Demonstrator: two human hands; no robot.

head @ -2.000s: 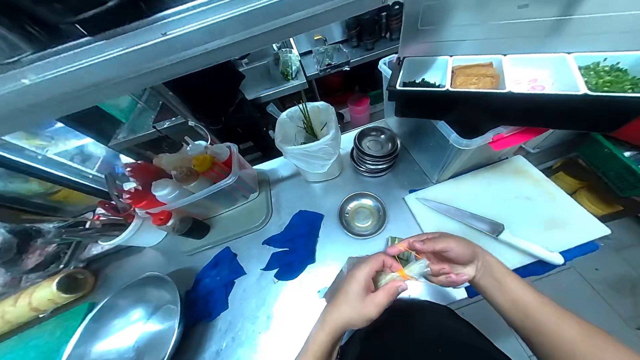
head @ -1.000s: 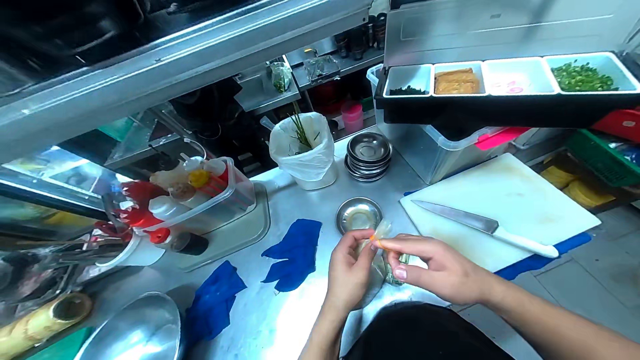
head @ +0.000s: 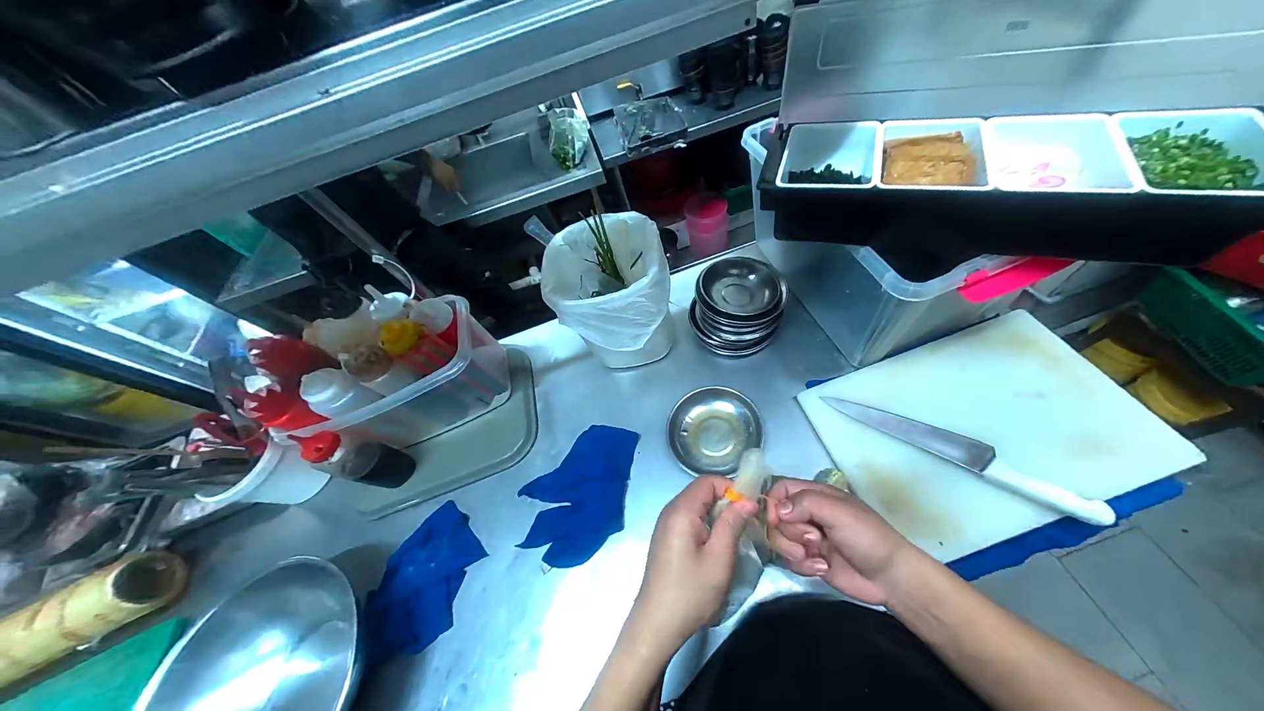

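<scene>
My left hand (head: 696, 553) grips the gathered neck of a translucent plastic bag (head: 752, 474), where an orange band (head: 734, 495) is wrapped. Close beside it on the right, my right hand (head: 834, 538) has its fingertips pinched at the band; a thin strand seems to run between them. The lower part of the bag hangs below my fingers, largely hidden. Just beyond my hands a small metal bowl (head: 715, 432) rests on the steel counter. A greenish item (head: 832, 479), partly hidden, lies behind my right hand at the cutting board's edge.
A knife (head: 963, 454) lies on the white cutting board (head: 1047, 395) at right. Behind stand stacked metal bowls (head: 739, 301) and a bag-lined bin (head: 612, 286). Blue cloths (head: 583, 494), a bottle-filled plastic tub (head: 434, 385) and a large metal bowl (head: 267, 642) are at left. Topping trays (head: 1057, 153) sit upper right.
The neck of the bag, held low between my hands at first, now points up above my left fingers. My right hand has drawn slightly away from my left since the last frame.
</scene>
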